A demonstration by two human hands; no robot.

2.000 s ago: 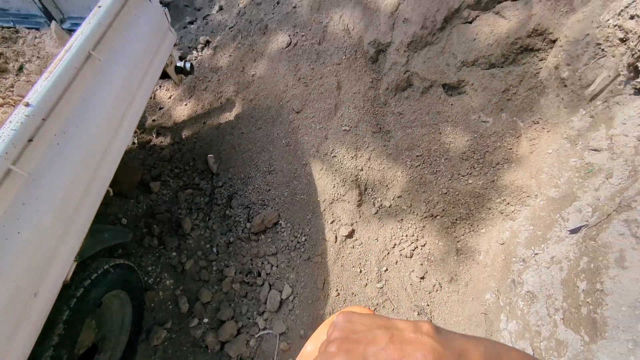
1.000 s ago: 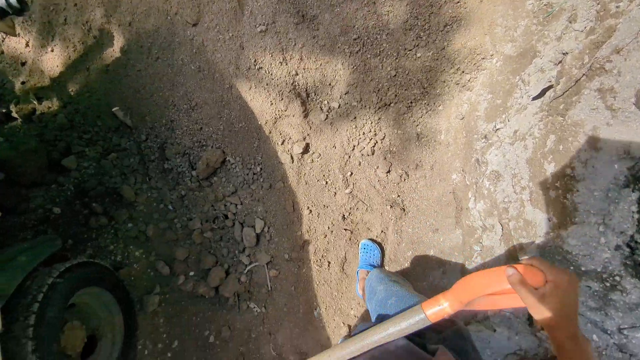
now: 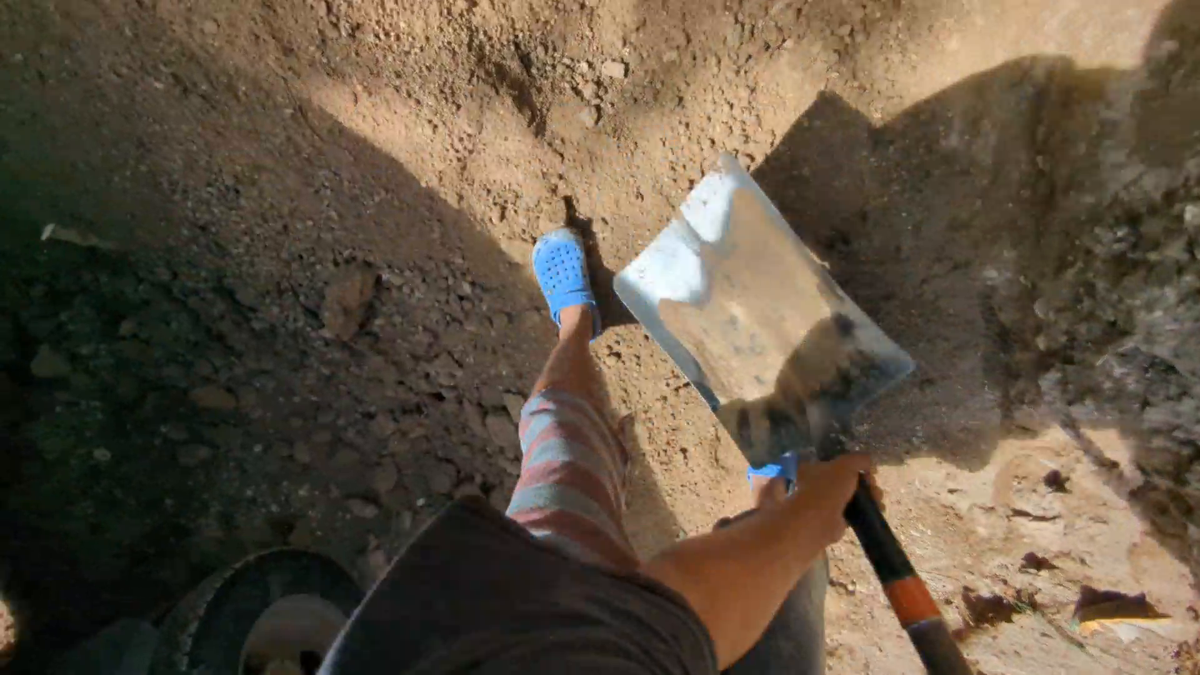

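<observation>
My left hand (image 3: 834,492) is closed around the black shaft (image 3: 886,553) of a square-mouth shovel, just below its blade. The metal blade (image 3: 750,291) points up and to the left in the head view, with sandy-brown patches and a shadow across it. An orange band rings the shaft, which leaves the view at the bottom right. My right hand is out of view. Left of the blade is my foot in a blue clog (image 3: 562,272); part of another blue clog (image 3: 773,469) shows under the blade's lower edge.
Loose stones and rubble (image 3: 347,300) lie in shade on the left. A wheel (image 3: 262,609) stands at the bottom left. Sandy soil (image 3: 450,112) spreads ahead, and a rough, pale surface (image 3: 1041,506) with dry leaves lies at the right.
The shovel blade has come into view, with my left hand near it. My right hand, seen earlier on the orange grip, has left the view. The view has shifted.
</observation>
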